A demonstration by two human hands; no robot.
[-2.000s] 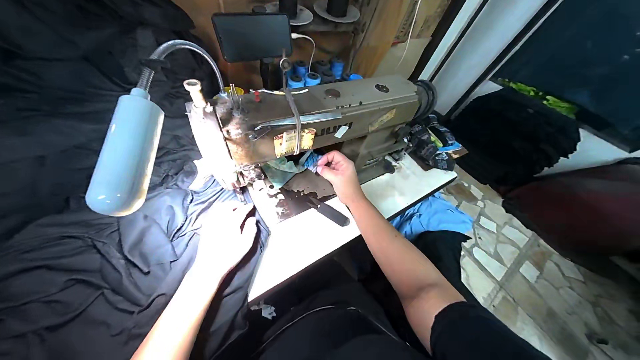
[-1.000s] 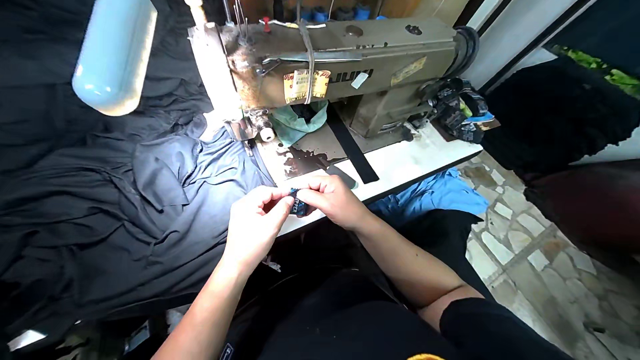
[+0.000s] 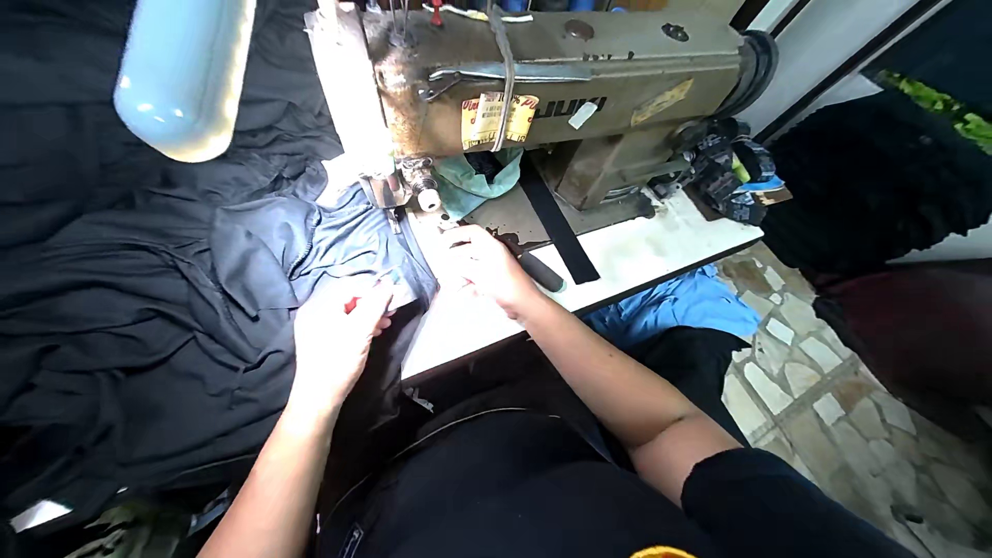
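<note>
A Juki sewing machine stands on a white table. My left hand is over the near edge of the dark garment, thumb and fingertips together at the cloth; strong glare blurs what lies between them. My right hand is on the table just right of the needle and presser foot, its fingers curled; whether it holds something small cannot be told. A black strip lies flat beyond it, next to a dark handle-like piece. Green cloth is bunched under the machine's arm.
A blue lamp head hangs at upper left. Black fabric spreads over the left side. Dark bundled strips sit by the handwheel. Light blue cloth hangs below the table's right edge, above a stone-patterned floor.
My hands were together over a small dark item one second ago; now they are apart, the left at the garment and the right nearer the presser foot. The view has shifted closer to the machine.
</note>
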